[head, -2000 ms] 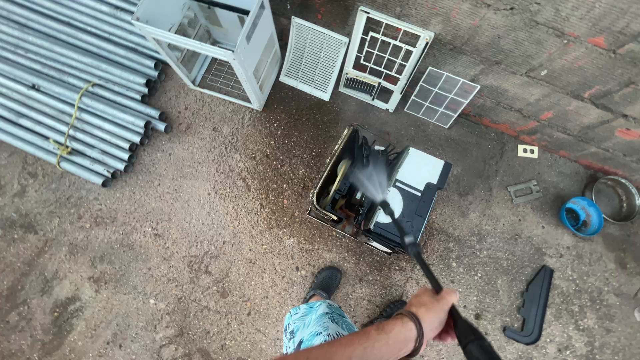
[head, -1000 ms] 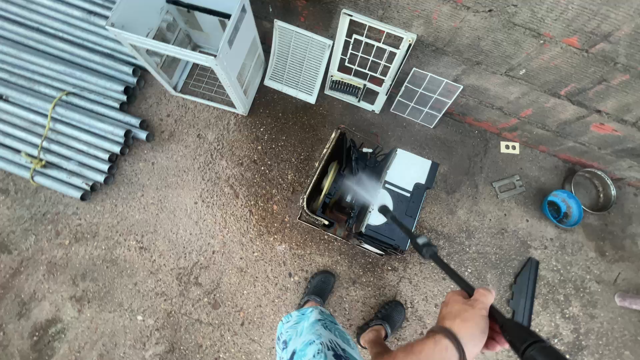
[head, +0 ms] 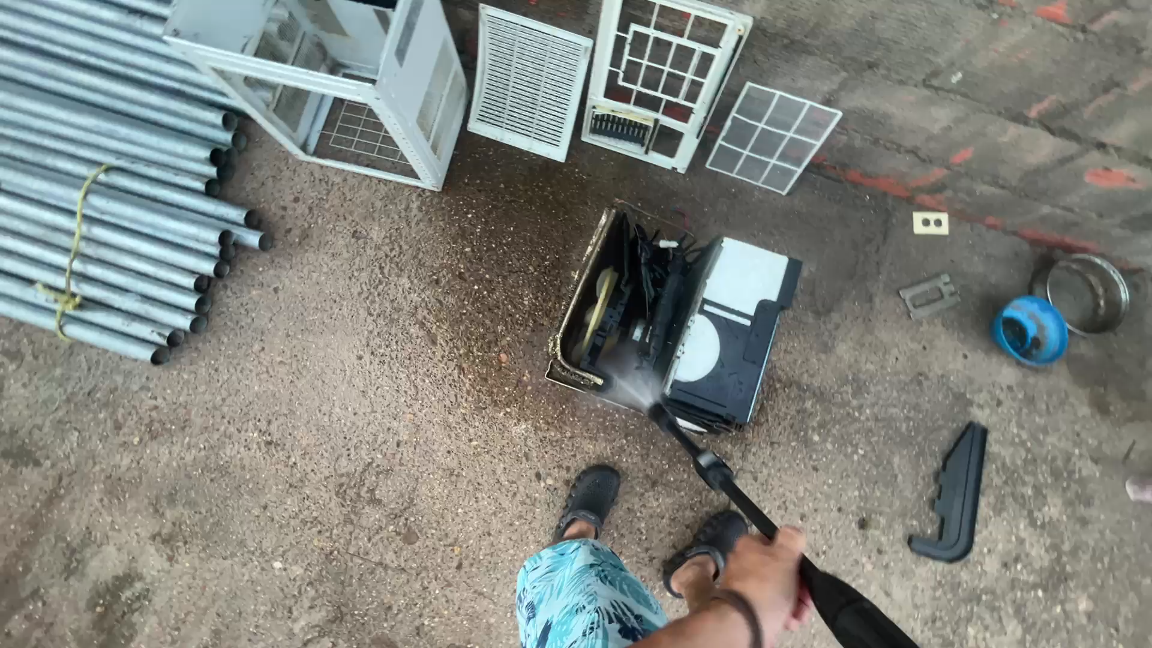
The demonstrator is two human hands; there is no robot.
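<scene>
My left hand (head: 765, 576) is closed around the black pressure washer wand (head: 733, 490), which slopes up and left from the bottom edge. My right hand is out of view. White spray leaves the nozzle at the near edge of an uncased window air conditioner chassis (head: 733, 351) on the wet ground. Its left side shows dirty coil edges, a yellowish round part (head: 598, 310) and dark wiring and parts; its right side has a white and black cover. Mist hides the spot that the spray hits.
Steel pipes (head: 117, 207) tied with yellow cord lie left. An empty metal casing (head: 432, 108), a louvred panel (head: 529, 81), a front grille frame (head: 661, 81) and a mesh filter (head: 774, 135) stand behind. Right are a blue bowl (head: 1030, 331), a metal pan (head: 1089, 292) and a black plastic part (head: 958, 495).
The nozzle and its spray have moved from the middle of the chassis to its near edge. My left hand still holds the wand.
</scene>
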